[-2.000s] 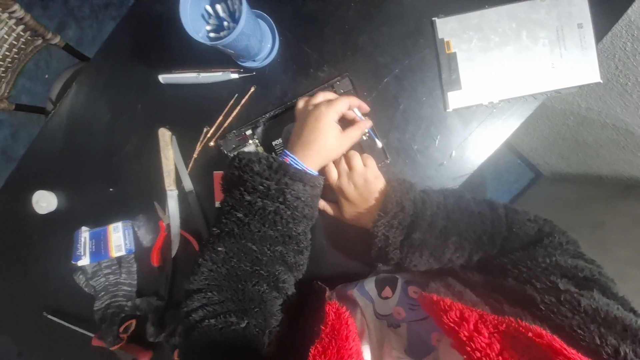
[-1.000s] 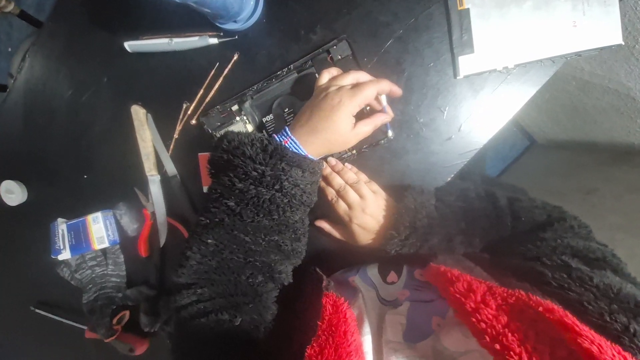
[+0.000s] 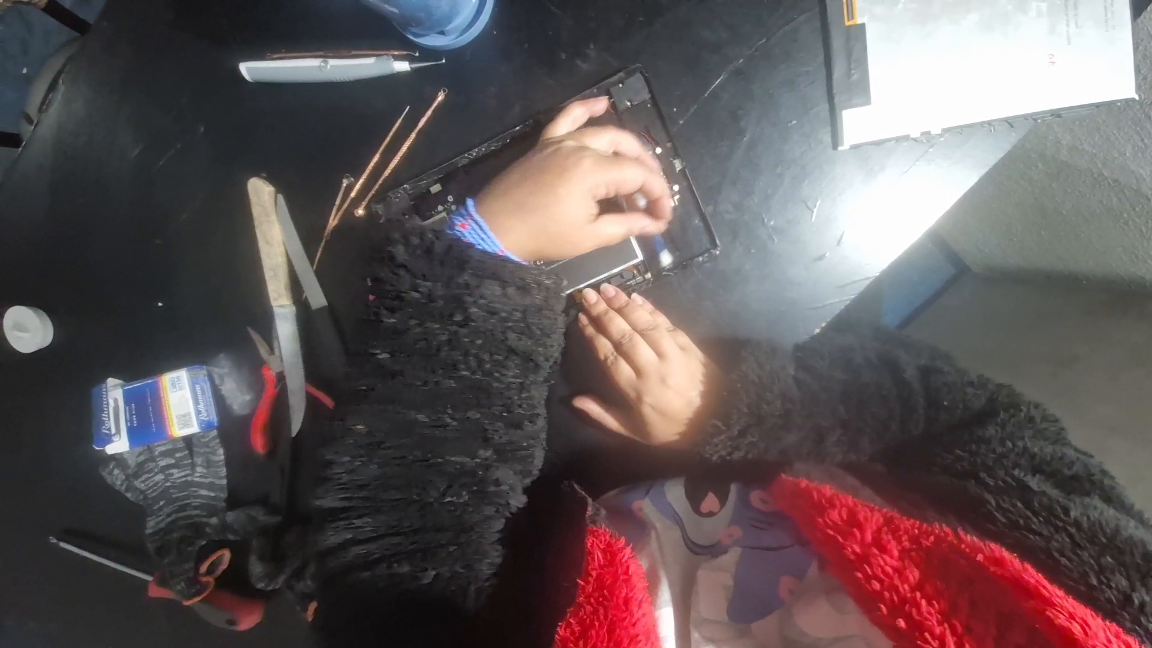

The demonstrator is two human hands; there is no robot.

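An opened tablet housing point(image 3: 688, 193) with dark inner parts lies tilted on the black table. My left hand point(image 3: 580, 193), with a blue woven bracelet at the wrist, is over it, thumb and fingers pinching a cotton swab point(image 3: 664, 255). The swab is partly hidden and blurred; its white lower tip is at the housing's inner right part. Much of the housing's left part is under my hand and the black fleecy sleeve. My right hand point(image 3: 643, 369) lies palm down, fingertips at the near edge of the housing, thumb apart, with nothing seen in it.
A flat display panel point(image 3: 999, 67) lies upper right near the table edge. On the left are a grey-handled pointed tool point(image 3: 324, 69), copper-coloured rods point(image 3: 400, 153), a knife point(image 3: 274, 243), red-handled pliers point(image 3: 267, 405), a cardboard packet point(image 3: 157, 407), a knitted glove point(image 3: 184, 486) and a screwdriver point(image 3: 220, 607).
Two seconds ago both hands were close together over the housing; my right hand has since drawn back to its near edge and flattened. My left hand still pinches the swab. The view has shifted.
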